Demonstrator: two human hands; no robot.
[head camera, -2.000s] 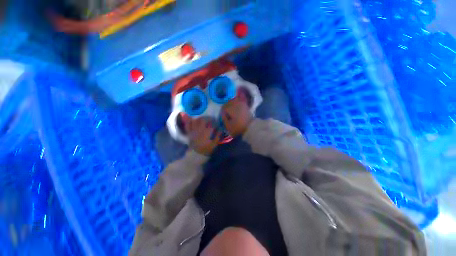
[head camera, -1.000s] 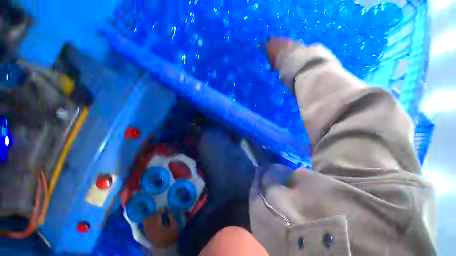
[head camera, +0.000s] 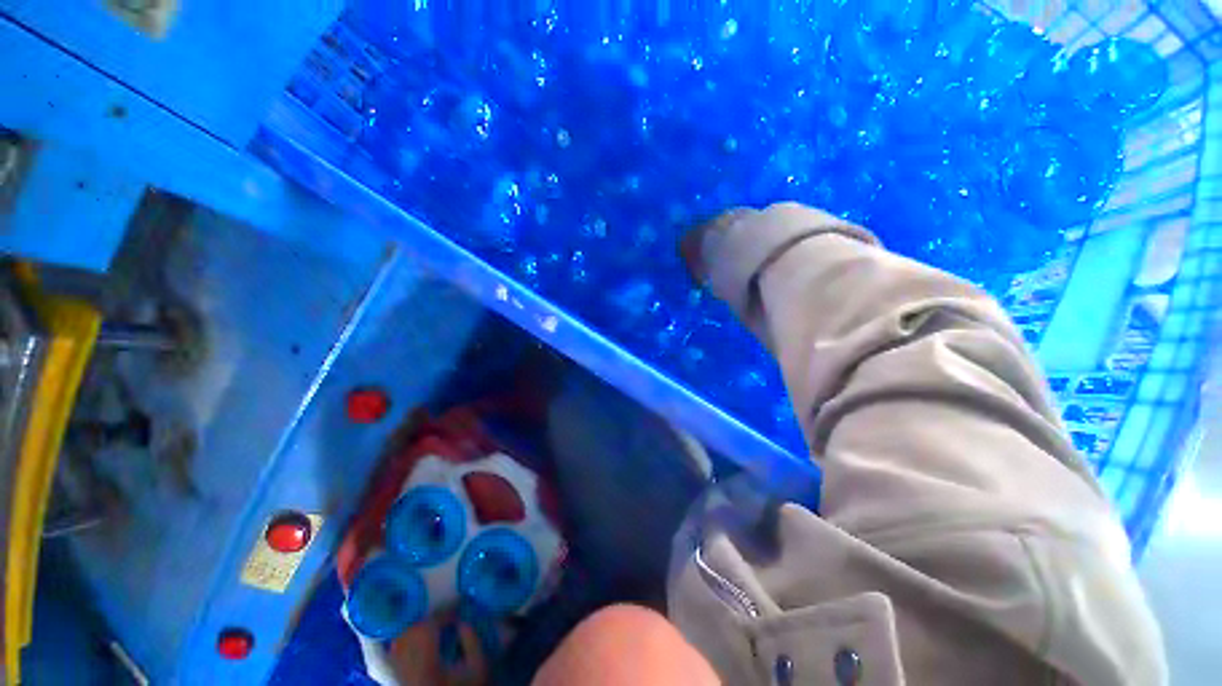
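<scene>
The white carrier tray (head camera: 544, 516) lies on the red stool (head camera: 462, 432) at the lower left. Three blue ringed parts (head camera: 426, 524) with darker centres sit in its round holes. My left hand (head camera: 436, 649) is at the tray's near end, cut off by the bottom edge, with dark gaps by the fingers; its grip is unclear. My right hand (head camera: 705, 249) is down among the blue parts (head camera: 576, 161) in the right-hand crate. Only a bit of it shows past the sleeve, and its fingers are hidden.
The crate's long rim (head camera: 536, 322) runs diagonally between the parts and my leg. The blue machine panel (head camera: 315, 462) with three red buttons stands left of the tray. A yellow strip (head camera: 47, 469) and metal tooling are at the far left. A rounded bare shape shows at the bottom.
Since two seconds ago, my right hand has left the tray and reached into the crate. A third ringed part now shows. Over the last second, it has moved down slightly in view.
</scene>
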